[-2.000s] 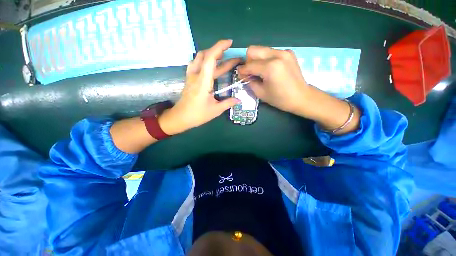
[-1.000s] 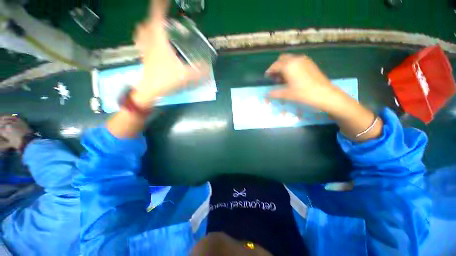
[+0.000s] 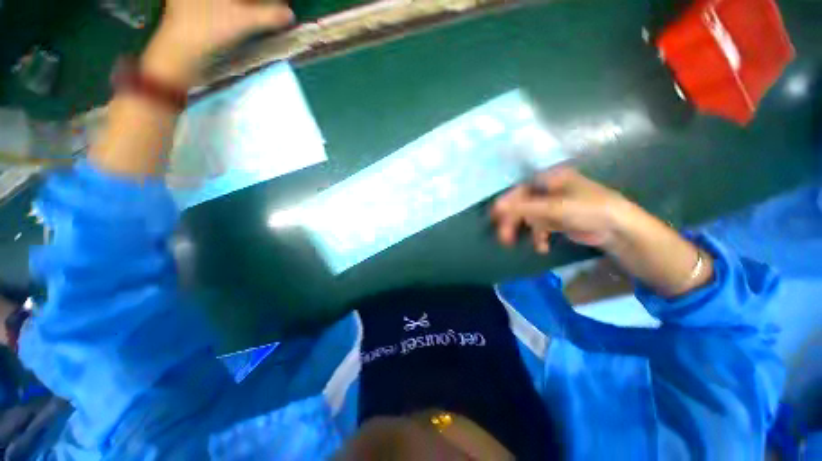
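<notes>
The light blue sticker sheet [image 3: 433, 180] with pale shapes lies slanted on the dark green bench in front of me. My right hand [image 3: 563, 212] is beside its right end, fingers bent, with the blurred grey streak of the tweezers [image 3: 534, 162] at the fingertips. My left hand [image 3: 207, 31] reaches out at the top left over the pale bench edge and conveyor. It is blurred and partly cut off by the frame's top, so whether it holds anything is unclear. No phone unit shows in either hand.
A wider light blue sheet stack [image 3: 248, 131] lies left, below my left forearm. A red bin [image 3: 728, 54] stands at the upper right, with small white bits beside it. The worn pale bench edge [image 3: 360, 27] borders the green conveyor, which carries blurred items.
The view has turned, so the sheets now look slanted. The phone seen by my left hand no longer shows there; that hand stays stretched out. My right hand is now below the sheet's right end.
</notes>
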